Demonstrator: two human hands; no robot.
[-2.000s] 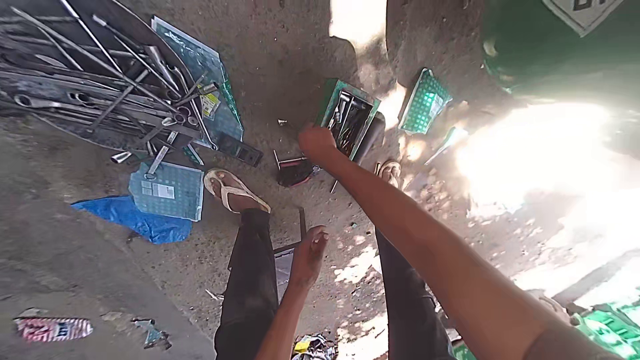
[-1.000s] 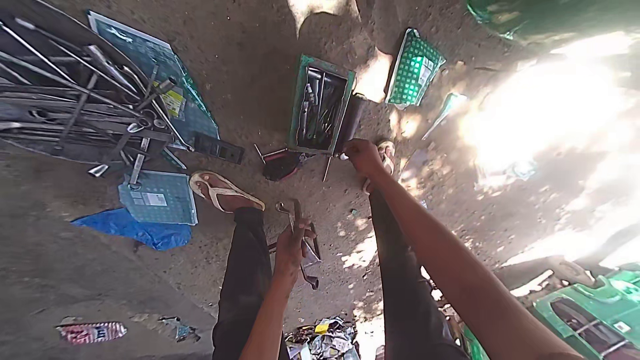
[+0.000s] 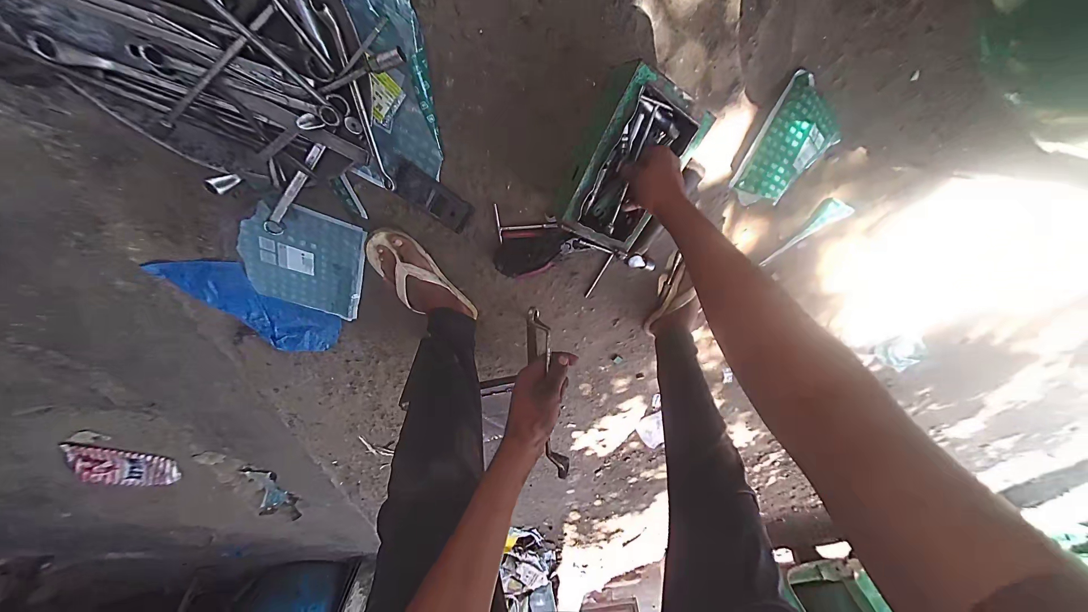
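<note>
My left hand (image 3: pixel 537 404) is closed around an offset ring spanner (image 3: pixel 535 327), whose ends show above and below the fist. My right hand (image 3: pixel 656 183) reaches into a green metal toolbox (image 3: pixel 586 144) full of tools; its fingertips are hidden among them, so whether it grips one cannot be told. Just outside the toolbox's lower end, a T-handled tool (image 3: pixel 529 228) and a dark pouch-like item (image 3: pixel 520 255) lie on the dirt, with a thin rod (image 3: pixel 600 276) close by.
Many spanners and sockets (image 3: pixel 212 85) are heaped on a dark tray at the upper left. Around them lie a patterned plastic packet (image 3: pixel 327 272), a blue sheet (image 3: pixel 255 306) and a dark flat case (image 3: pixel 432 197). Green packaging (image 3: pixel 786 144) rests right of the toolbox. My sandalled feet stand between.
My right hand has moved from beside the toolbox into it. Two seconds ago my left hand showed no spanner; one second ago it held one.
</note>
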